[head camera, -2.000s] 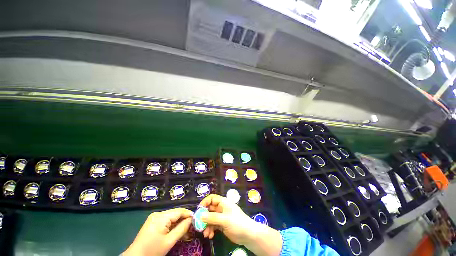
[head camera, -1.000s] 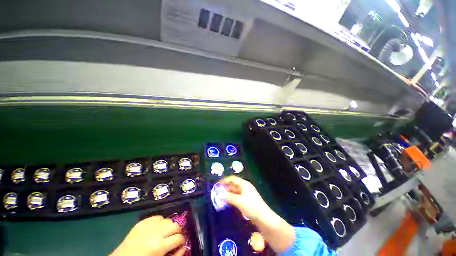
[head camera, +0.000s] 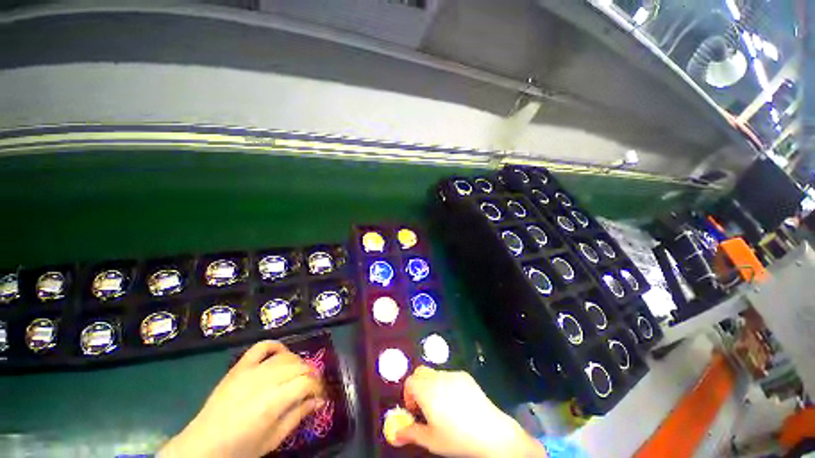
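Observation:
The lit-unit tray (head camera: 368, 347) is black with two columns of glowing discs in orange, blue and white. My right hand (head camera: 456, 413) is at its near part, with thumb and fingertips on an orange lit unit (head camera: 397, 426). The small-parts box (head camera: 344, 394) is black and sits left of that tray, with tangled pink and red thin pieces (head camera: 318, 419) inside. My left hand (head camera: 255, 398) reaches over the box with its fingers down among the strands. Whether its fingertips hold a strand is hidden.
Left trays (head camera: 192, 343) with silver-rimmed units (head camera: 219, 320) form a strip on the green surface. Right trays (head camera: 500, 309) with ring parts (head camera: 569, 328) stand to the right. A grey shelf (head camera: 313, 98) runs behind. Equipment and an orange object (head camera: 740, 258) are at far right.
My right hand has gone from a unit higher up the lit tray to one nearer me. My left hand stays at the box. The discs' colours have changed and the view has shifted.

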